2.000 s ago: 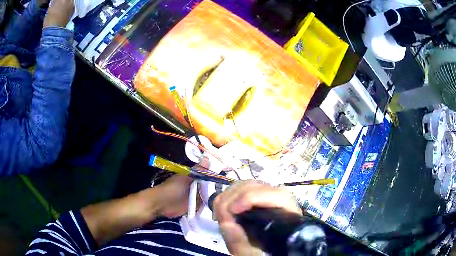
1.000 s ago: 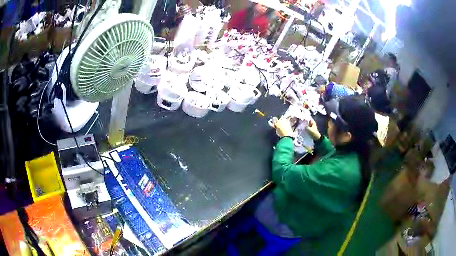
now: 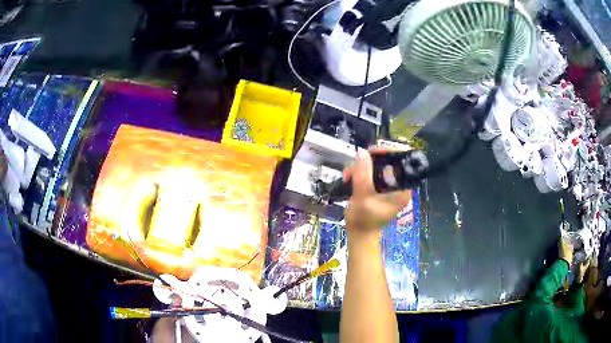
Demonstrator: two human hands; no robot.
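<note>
My right hand [image 3: 372,201] grips the black electric screwdriver [image 3: 396,170], its tip at the front of the grey-white screw feeder [image 3: 311,175]. A white housing [image 3: 224,299] with dark cable leads and yellow wrapped ends [image 3: 327,268] is at the bench edge in front of the orange padded rest [image 3: 181,151]. My left hand [image 3: 165,329] is mostly hidden beneath the housing at the bottom edge; only a blurred part shows, against the housing's underside.
A yellow bin [image 3: 264,119] with tiny screws stands behind the pad. A fan [image 3: 469,40] and white shells [image 3: 529,134] are at the right. A person in a green sleeve [image 3: 551,285] sits lower right; a blue sleeve [image 3: 20,281] is at left.
The view swung right to the neighbouring person, then back to the pad. My right hand has moved with the screwdriver from the housing to the feeder. The housing is now at the bench edge.
</note>
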